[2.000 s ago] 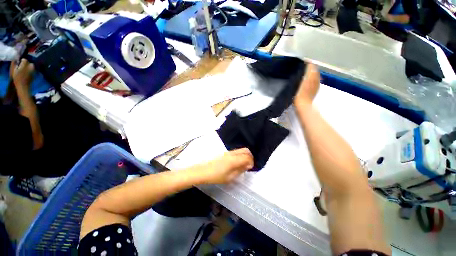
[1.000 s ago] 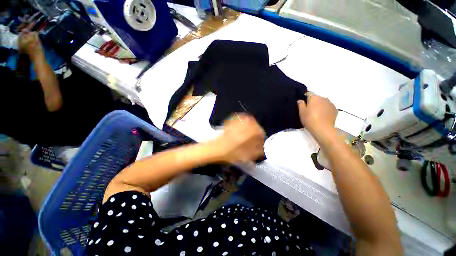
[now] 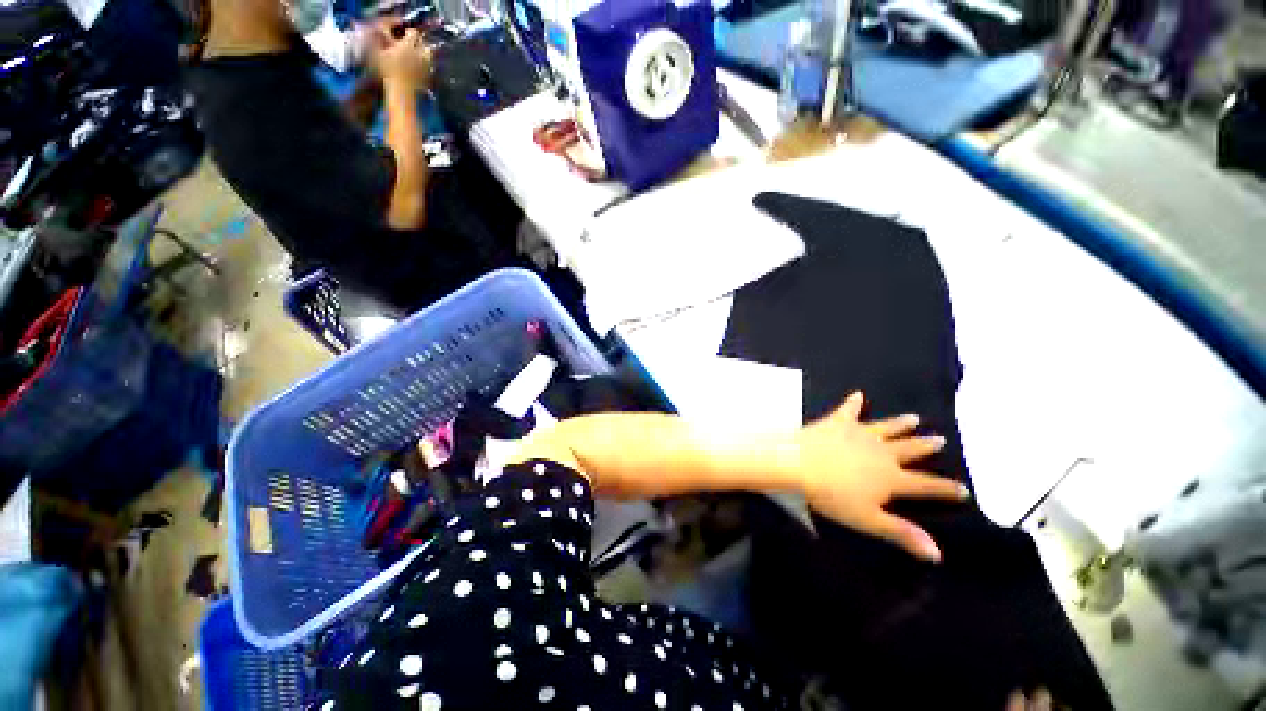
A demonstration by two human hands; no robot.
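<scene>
A large black fabric panel (image 3: 882, 320) lies spread on the white table, with pointed and curved edges at its far end. Its near part runs down over the front edge to the bottom of the view. My left hand (image 3: 882, 475) lies palm down on it with fingers spread. Only the fingertips of my right hand (image 3: 1027, 700) show at the bottom edge, by the black fabric; their hold is hidden. A white panel (image 3: 694, 257) lies left of the black one.
A blue basket (image 3: 264, 458) with mixed cloth pieces stands left of my lap. A blurred white sewing machine (image 3: 1215, 535) is at the right edge. Another machine with a blue end (image 3: 646, 104) stands at the far left of the table. A person in black (image 3: 299, 153) sits beyond the basket.
The view has swung left. The black panel, earlier bunched and then partly folded, now lies longer and flatter. My left hand has opened onto it; my right hand has dropped to the bottom edge.
</scene>
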